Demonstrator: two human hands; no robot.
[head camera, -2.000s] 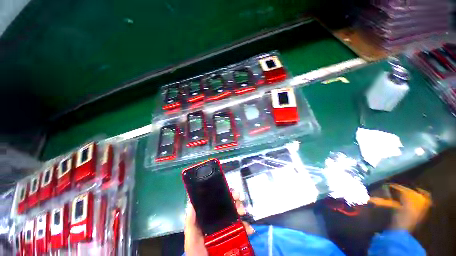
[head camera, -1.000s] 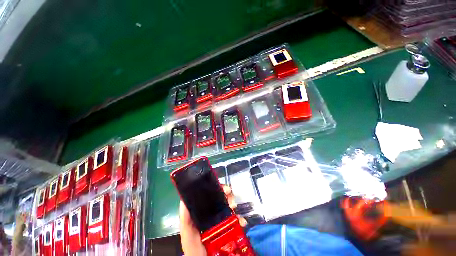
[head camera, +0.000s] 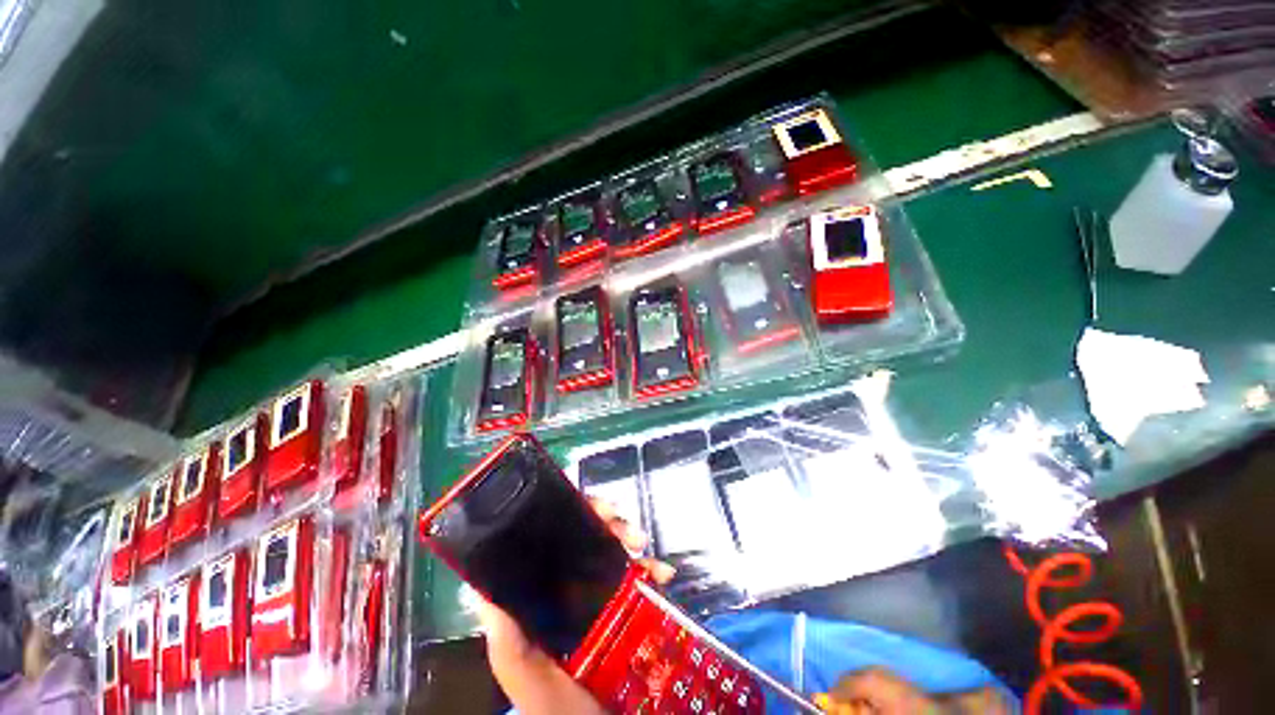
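Note:
My left hand (head camera: 520, 657) holds an open red flip phone (head camera: 538, 552) from behind, tilted, with its black inner screen up and left and its red keypad lower right. My right hand (head camera: 888, 691) is at the bottom edge, partly cut off. It holds the orange-yellow air blow gun (head camera: 836, 703), of which little shows. The gun's thin metal nozzle lies along the keypad's edge, pointing toward the phone hinge. Behind the phone lies the white lens sheet (head camera: 825, 538) with dark rectangles, partly hidden.
A blister tray (head camera: 916, 328) of red phones is in the centre, and more trays (head camera: 366, 559) are at the left. Crumpled film (head camera: 1032, 482), white cloth (head camera: 1140, 384), tweezers (head camera: 1088, 266) and a bottle (head camera: 1172, 217) are at the right. The coiled hose (head camera: 1070, 615) hangs below.
My right hand has come in from the right with the blow gun to the phone. The phone has tilted further left. The coiled hose now shows stretched out. The view has shifted slightly.

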